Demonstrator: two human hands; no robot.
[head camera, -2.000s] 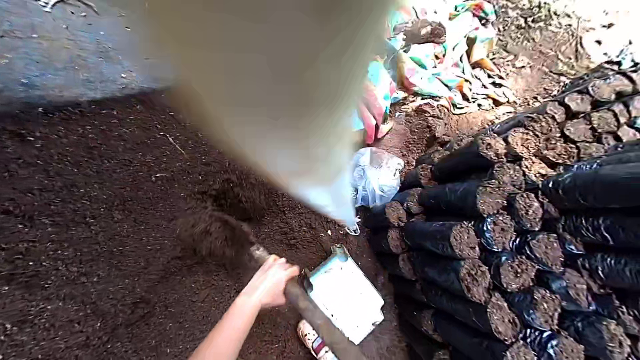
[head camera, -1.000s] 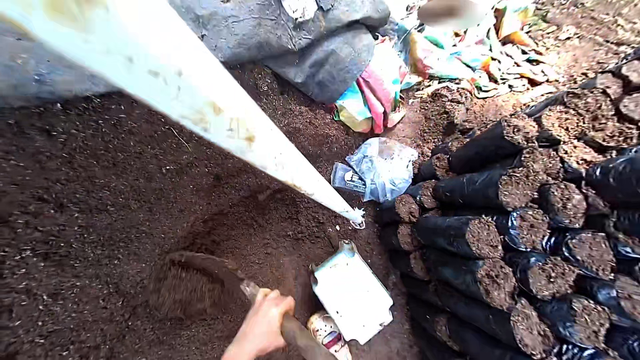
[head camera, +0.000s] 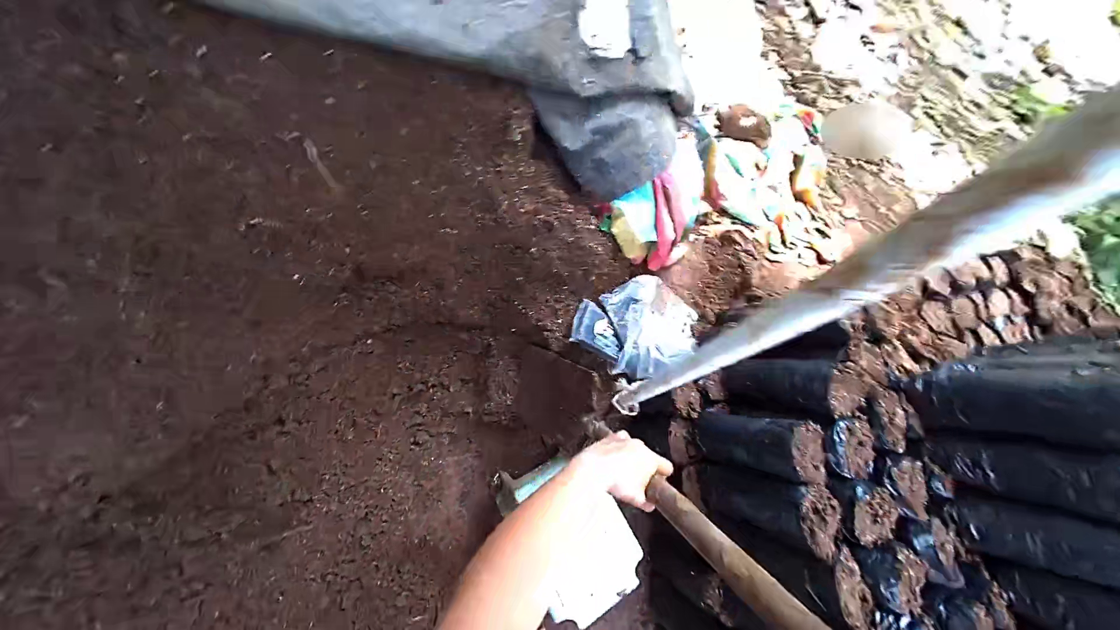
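Observation:
My left hand (head camera: 623, 471) grips the wooden handle (head camera: 726, 551) of a long digging tool, a shovel or a hoe, near its head. The handle runs down to the bottom edge, right of centre. The tool's dark, blurred blade (head camera: 553, 392) is over the dark loose soil (head camera: 306, 350), left of a clear plastic bag (head camera: 652, 324). Below my left hand and forearm lies a white plastic container (head camera: 595, 569), partly hidden by them. My right hand is out of view.
Stacked black plastic tubes packed with soil (head camera: 761, 446) fill the lower right. A long pale pole-like thing (head camera: 831, 297) slants in from the right, its tip near my hand. Grey sheeting (head camera: 604, 131) and colourful crumpled sacking (head camera: 656, 219) lie at the top.
My left hand and the tool have moved right, and the blade has left the soil hollow on the left. The pale pole-like thing now slants from the right instead of the upper left. The view has shifted.

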